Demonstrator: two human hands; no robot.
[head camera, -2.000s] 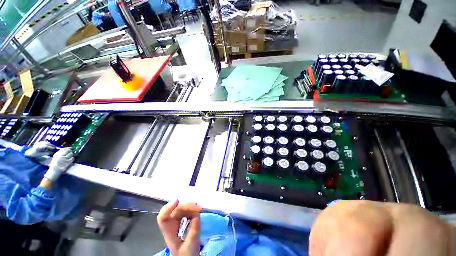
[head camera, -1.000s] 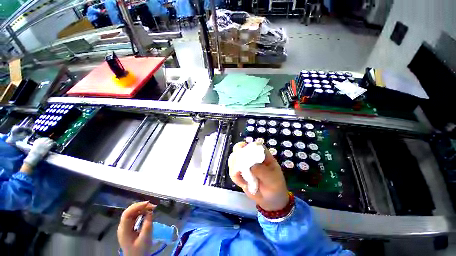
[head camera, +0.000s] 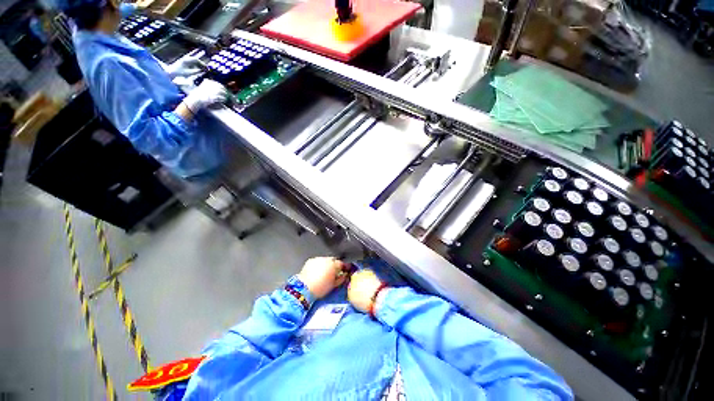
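My left hand (head camera: 319, 276) and my right hand (head camera: 365, 290) are bare and close together in front of my chest, at the conveyor's near edge. Their fingers are curled around something small and dark between them; it is too small to name, and the grip is unclear. A circuit board with rows of capacitors (head camera: 583, 229) lies in a black carrier (head camera: 509, 287) on the conveyor to the right. Neither hand touches it. An irregular white patch (head camera: 430, 190) shows among the rails left of the carrier; I cannot tell if it is cloth or glare.
The conveyor's near rail (head camera: 337, 196) runs diagonally past me. Green sheets (head camera: 548, 102) lie loosely stacked behind it, beside a sample board (head camera: 685, 160). A person with white gloves (head camera: 205, 95) works at another capacitor board (head camera: 239, 60) to the left. A red board (head camera: 344, 27) stands behind.
The view has swung left. My right hand has come back from over the board to my chest, beside my left hand. The white bundle it held no longer shows in it.
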